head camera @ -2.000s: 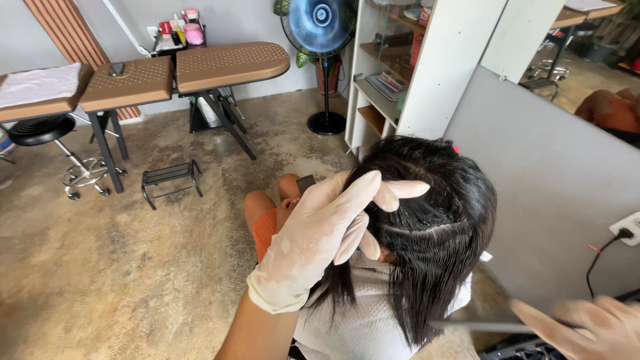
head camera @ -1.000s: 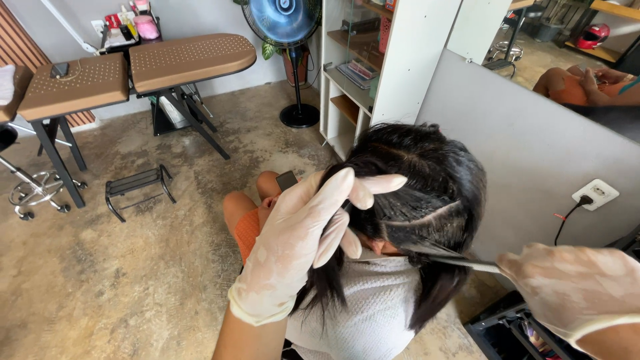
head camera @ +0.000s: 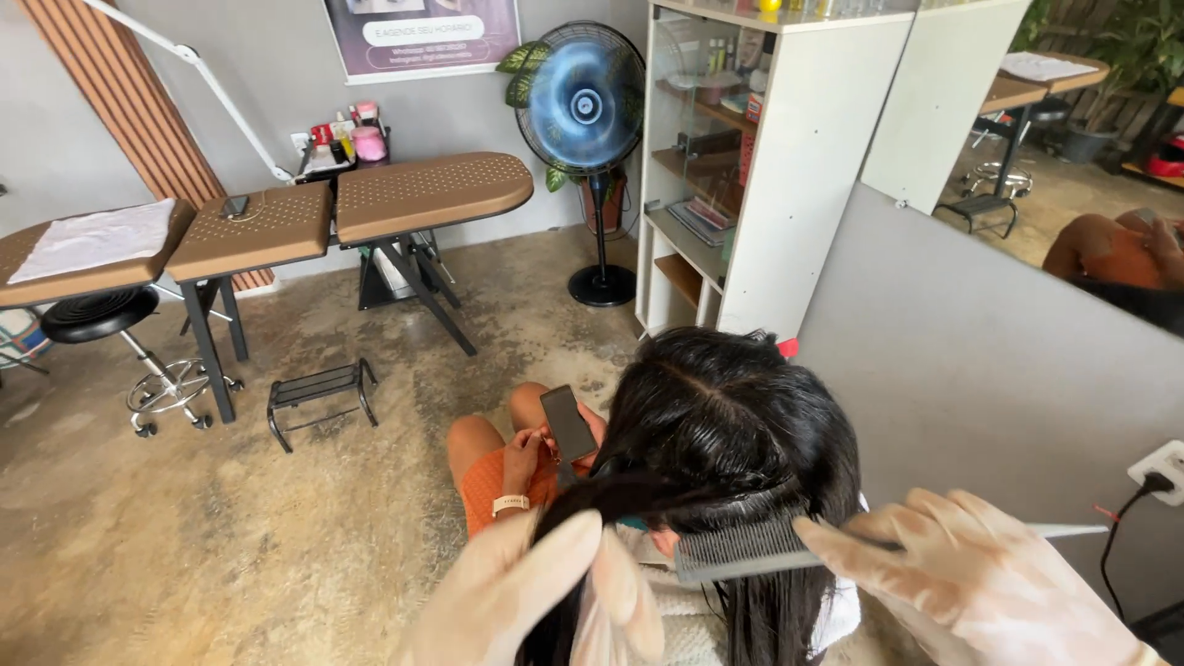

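Note:
A seated person with long dark, wet-looking hair point(head camera: 740, 416) has their back to me, a light towel point(head camera: 837, 618) around the shoulders. My left hand point(head camera: 546, 592), in a pale glove, grips a lock of hair drawn out to the left of the head. In my gloved right hand point(head camera: 971, 573) is a grey comb point(head camera: 745, 548), its teeth pointing up against the hair at the lower back of the head. A thin pale pointed piece sticks out to the right behind that hand. The person holds a phone point(head camera: 568, 424) in their lap.
A grey panel point(head camera: 971, 351) with a mirror above stands at the right, near a wall socket point(head camera: 1161, 470) with a plugged cord. Ahead are a white cabinet point(head camera: 805, 176) and a standing fan point(head camera: 585, 106). Brown padded tables point(head camera: 435, 194), a stool point(head camera: 102, 314) and a black step point(head camera: 324, 387) stand left.
My left hand has moved down and now grips a lock of hair. The comb in my right hand now lies broadside against the lower hair. The view has shifted, showing more of the room.

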